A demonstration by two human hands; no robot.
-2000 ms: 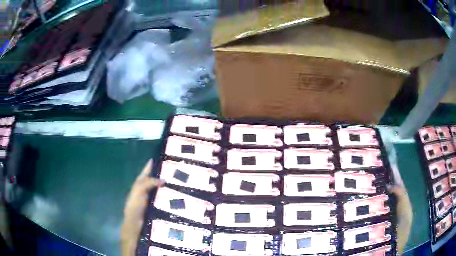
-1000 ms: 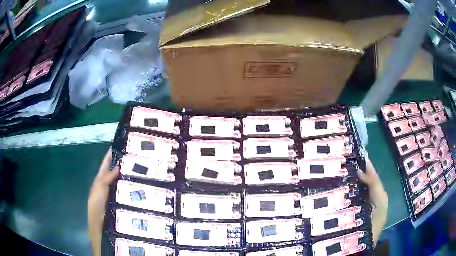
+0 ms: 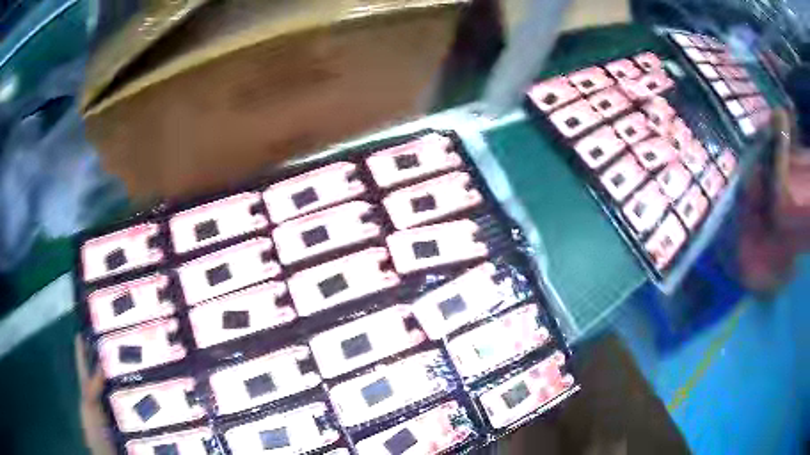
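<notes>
A black blister tray (image 3: 302, 298) with rows of pink-white housings (image 3: 333, 284), each with a dark square, fills the lower left and middle. It is tilted, its right side higher in the picture. Some housings sit askew in their pockets. My left hand (image 3: 91, 400) shows as a blurred strip at the tray's left edge, holding it; most of it is hidden or cut off. My right hand cannot be made out; the tray's right edge shows no clear fingers.
The bench carton (image 3: 266, 111) stands behind the tray, with clear plastic bags (image 3: 44, 169) to its left. Another filled tray (image 3: 635, 160) lies right on the green surface, a further one (image 3: 724, 84) beyond. A blurred person (image 3: 777, 209) is at far right. A brown shape (image 3: 622, 400) is below right.
The view has swung right. The held tray appears further left and rotated. The tray stack has left the picture; a further tray and a person have appeared. My right hand is no longer visible.
</notes>
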